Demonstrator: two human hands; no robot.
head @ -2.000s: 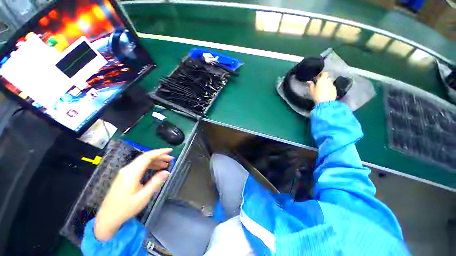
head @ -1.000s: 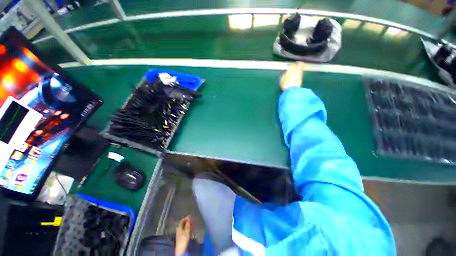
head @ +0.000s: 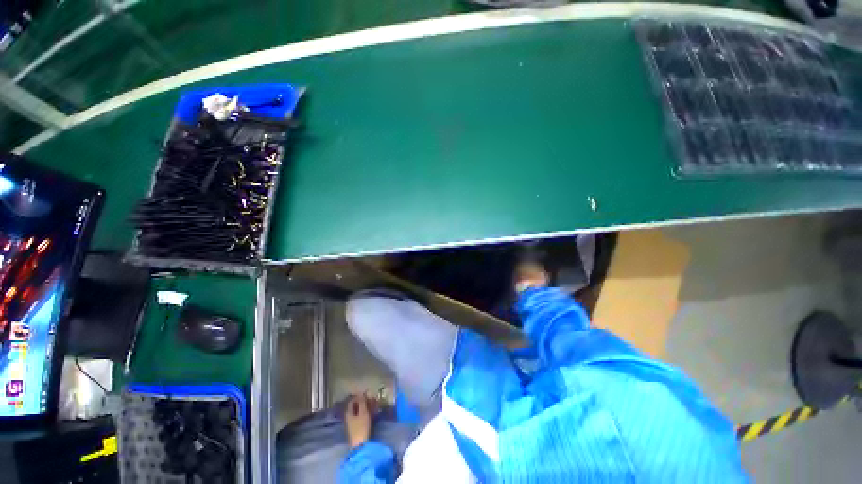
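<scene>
My right hand [head: 531, 275] is small and blurred, reaching down into an open carton [head: 648, 284] below the bench edge. The carton holds dark things that I cannot make out. I cannot tell whether the hand grips anything. My left hand [head: 358, 419] rests low by my lap, partly seen, and I cannot tell whether it holds anything. No headset lies in front of me on the green bench top [head: 425, 142].
The far tray [head: 210, 189] of microphone sticks stands at left, with the blue bin [head: 280, 95] behind it. The mouse [head: 209, 330], the near tray [head: 142, 437] and the monitor [head: 43, 284] are at lower left. A blister tray [head: 747, 104] lies at far right.
My right hand has let go of the headset on its light bag, left beyond the bench rail, and moved down into the carton. My left hand has dropped from the near tray to my lap.
</scene>
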